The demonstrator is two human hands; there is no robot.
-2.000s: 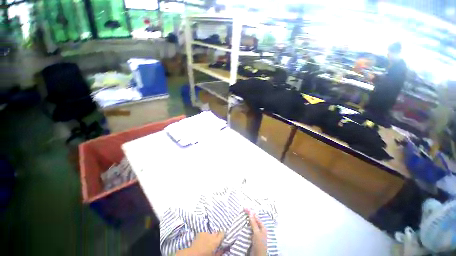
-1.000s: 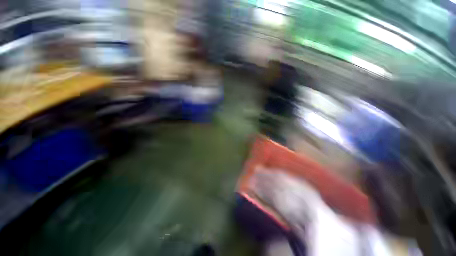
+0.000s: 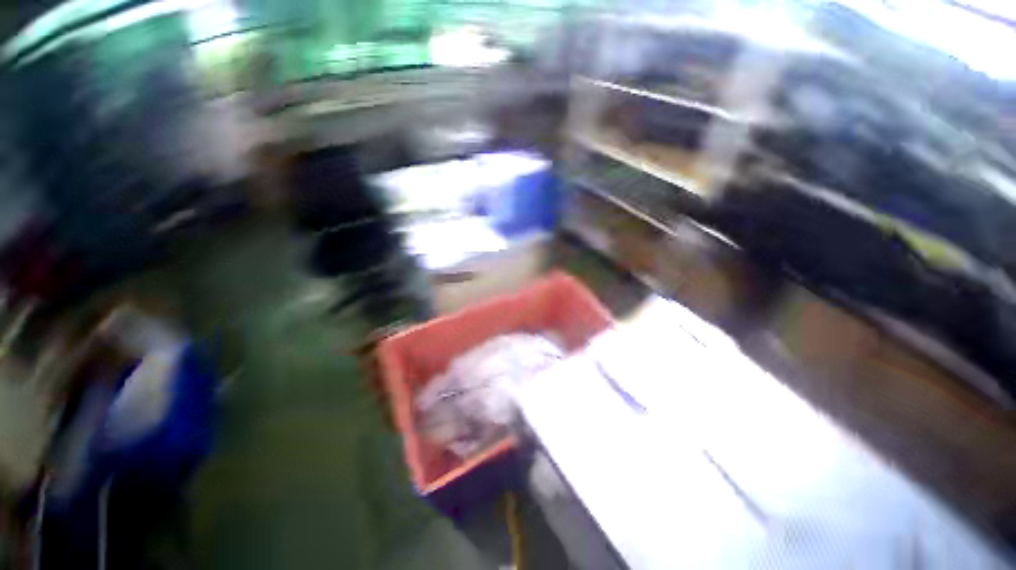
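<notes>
Neither of my hands is in the picture. The view is blurred. A white table (image 3: 691,445) runs from the middle to the lower right. A red plastic bin (image 3: 407,418) stands on the floor at the table's left end. A pale heap of cloth (image 3: 490,379) lies inside the bin. At the table's lower right edge of the picture a pale, faintly striped patch shows, too washed out to tell what it is.
Behind the bin are a blue box (image 3: 521,206) with white items beside it and a dark chair (image 3: 340,212). Shelving (image 3: 646,167) stands behind the table. A dark heap (image 3: 824,239) lies on a bench at right. A blue container (image 3: 167,406) stands on the floor at left.
The view has swung left and then back right towards the table. My hands and the striped garment between them have left the picture. The bin holds a larger pale heap than two seconds ago.
</notes>
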